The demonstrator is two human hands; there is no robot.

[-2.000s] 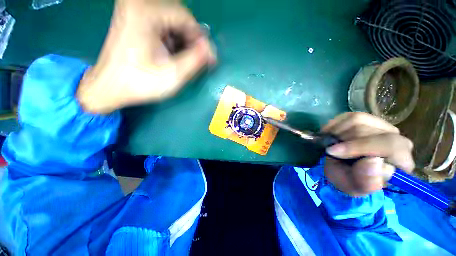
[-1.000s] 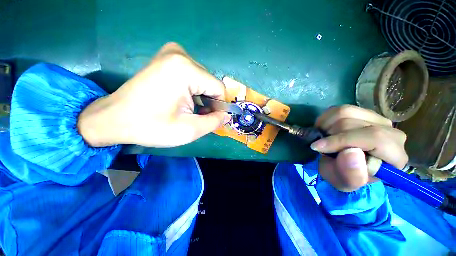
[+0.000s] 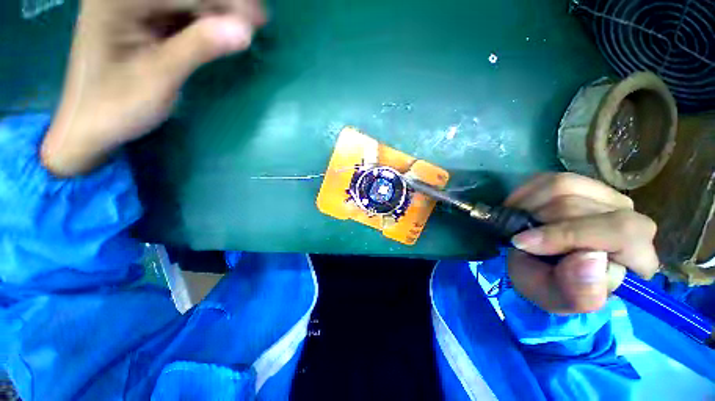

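Observation:
The orange jig (image 3: 333, 192) lies near the bench's front edge. The round dark workpiece (image 3: 382, 190) sits in its middle, with a shiny rim, a blue-white centre and small legs around. My right hand (image 3: 584, 239) holds the soldering iron (image 3: 631, 294), its metal tip at the workpiece's upper right rim. My left hand (image 3: 149, 66) is raised at the upper left, blurred, its fingers curled toward the thumb; whether it holds anything cannot be made out. A thin silvery wire (image 3: 286, 178) lies to the left of the jig and reaches toward it.
A round tan pot (image 3: 576, 133) with grey bits inside stands at the right. Behind it is a fan guard (image 3: 670, 39). A brown open box (image 3: 674, 200) is at the right edge. A tiny ring-like piece (image 3: 492, 58) lies farther back on the green bench top.
My left hand has moved from beside the workpiece to the upper left, and the tweezers it held are no longer visible. The thin wire now shows left of the jig. The iron tip remains at the workpiece.

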